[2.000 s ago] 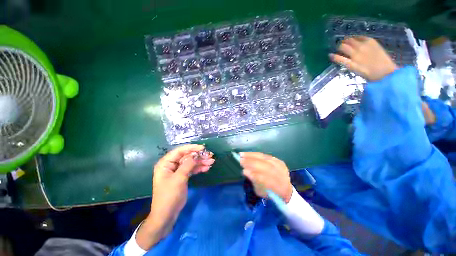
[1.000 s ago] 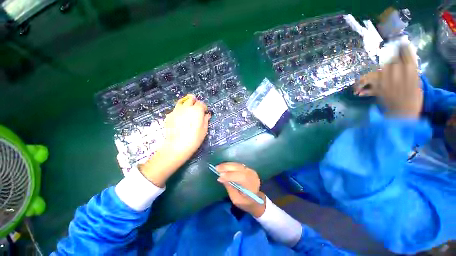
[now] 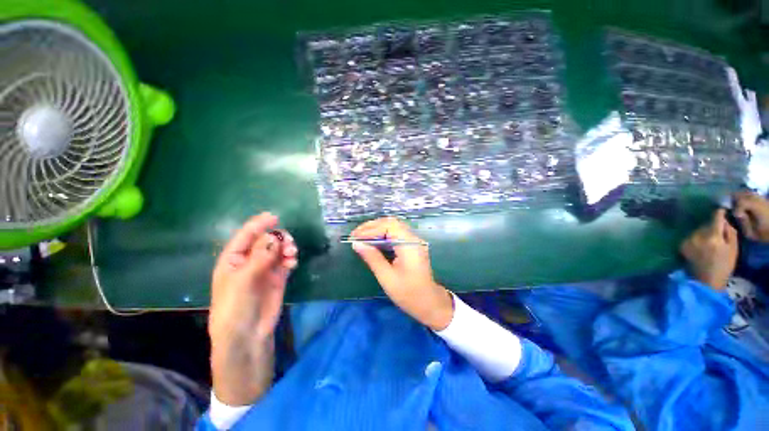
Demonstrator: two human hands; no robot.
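Observation:
My left hand [image 3: 249,286] is above the bench's front edge and pinches a small dark module [image 3: 276,236] between its fingertips. My right hand [image 3: 400,261] is to its right and holds slim tweezers [image 3: 384,242] level, with the tip pointing left toward the module. The tip and the module are apart. The clear blister tray [image 3: 438,118] lies beyond my hands, its square pockets holding dark parts, with strong glare on its lower left.
A green fan [image 3: 139,109] stands at the left. To the right lie a zip bag with a white label [image 3: 605,164], a second blister tray [image 3: 683,109] and a pile of tiny black parts [image 3: 653,207]. A neighbour's hands [image 3: 715,248] are at the far right.
My left hand has left the tray and come back toward the bench's front edge, now with a module pinched. My right hand still holds the tweezers, now level. The view has shifted left.

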